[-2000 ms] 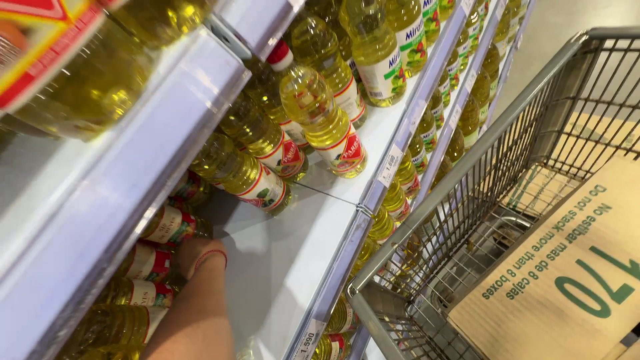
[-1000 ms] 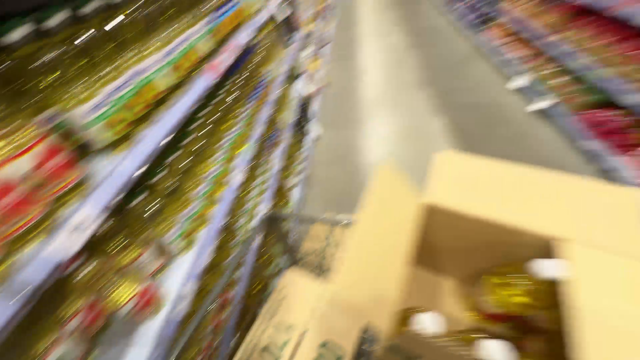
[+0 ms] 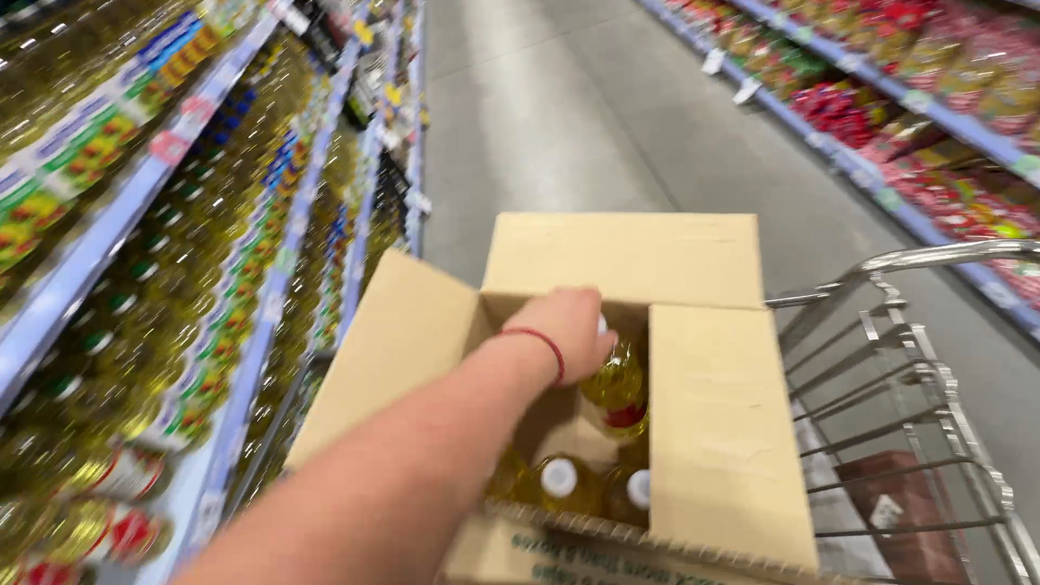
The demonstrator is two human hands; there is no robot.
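Note:
My left hand [image 3: 569, 333], with a red cord bracelet on its wrist, reaches from the lower left into an open cardboard box [image 3: 731, 439]. Its fingers are closed around the neck of a clear plastic bottle of yellow oil [image 3: 616, 390], just below a white cap. The bottle leans inside the box at its far right corner and has a red label. Nearer the box's front wall stand several more oil bottles with white caps [image 3: 559, 478]. My right hand is out of view.
The box sits by a metal wire shopping cart [image 3: 894, 390]. Shelves of oil bottles [image 3: 236, 325] run along the left. Across the grey aisle floor [image 3: 569, 122], shelves of packaged goods [image 3: 918, 122] stand at the right. A brown item [image 3: 902, 504] lies behind the cart's wires.
The view has swung from the shelf to the box and aisle. My left hand, earlier at bottles on the shelf, is now inside the open box, around a bottle's neck.

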